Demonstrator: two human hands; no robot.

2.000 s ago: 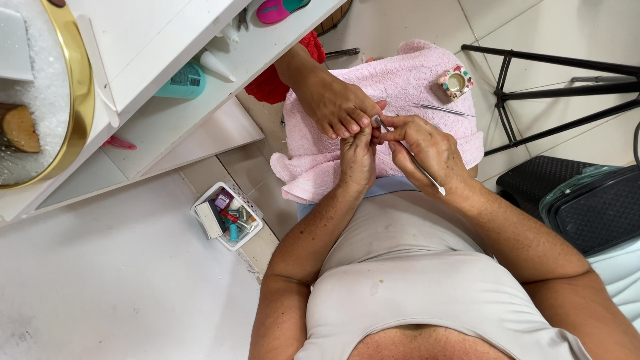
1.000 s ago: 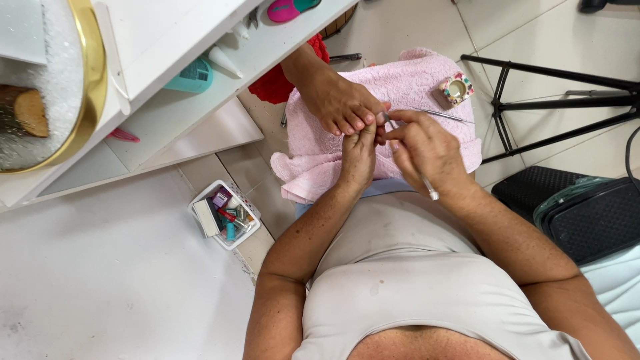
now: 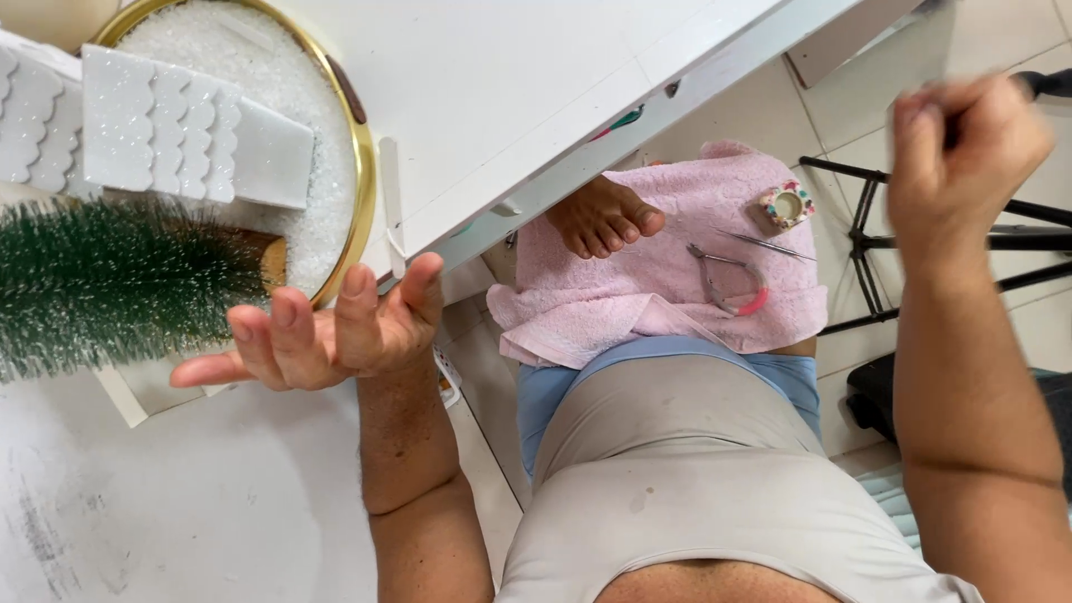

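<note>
My left hand (image 3: 335,331) is raised palm up, fingers apart and holding nothing, beside the white table's edge. My right hand (image 3: 963,159) is raised at the right, fingers curled and blurred; whether something is inside it cannot be told. Between and beyond my hands, another person's bare foot (image 3: 607,219) rests on a pink towel (image 3: 569,310) across my lap. On the towel lie cuticle nippers (image 3: 729,285) with pink-coated handles, a slim metal tool (image 3: 766,244) and a small patterned pot (image 3: 787,205).
The white table (image 3: 519,75) bears a gold-rimmed tray (image 3: 364,184) with white granules, glittery white decorations and a green bristly miniature tree (image 3: 109,285). A white nail file (image 3: 391,201) lies at the table's edge. Black metal stand legs (image 3: 863,243) are at the right.
Both hands have left the foot and moved apart, the left over to the table side, the right up and rightward. The nippers now show on the towel. The view has shifted.
</note>
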